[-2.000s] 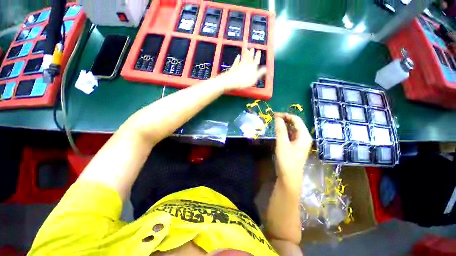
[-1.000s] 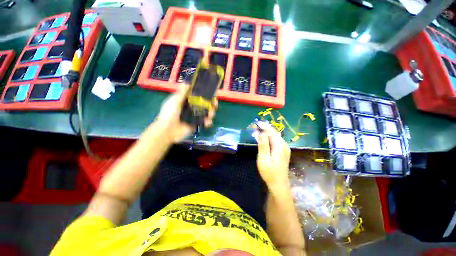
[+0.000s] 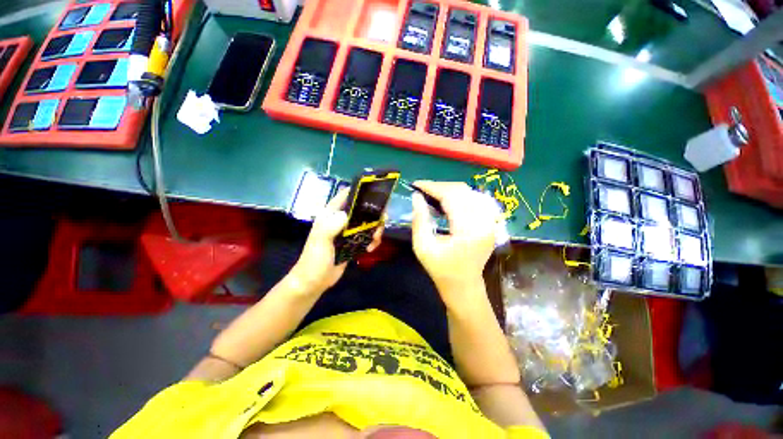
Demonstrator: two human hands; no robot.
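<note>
My left hand holds a black keypad phone with yellow edging upright over the bench's front edge, screen towards me. My right hand is just right of it and pinches a thin dark tool, perhaps tweezers, its tip pointing towards the phone's top. The red phone tray behind holds a front row of black keypad phones and several phones in the back row; two back-left pockets hold no phone. Yellow pull tabs lie right of my right hand.
A lens blister tray lies at right, with a whitish bottle behind it. A waste carton is below the bench edge. A smartphone, crumpled tissue, yellow-and-black screwdriver and another phone tray are at left.
My left hand went from the tray's right side to the front edge with a phone, now held steady. My right hand came left beside it and now shows a thin dark tool.
</note>
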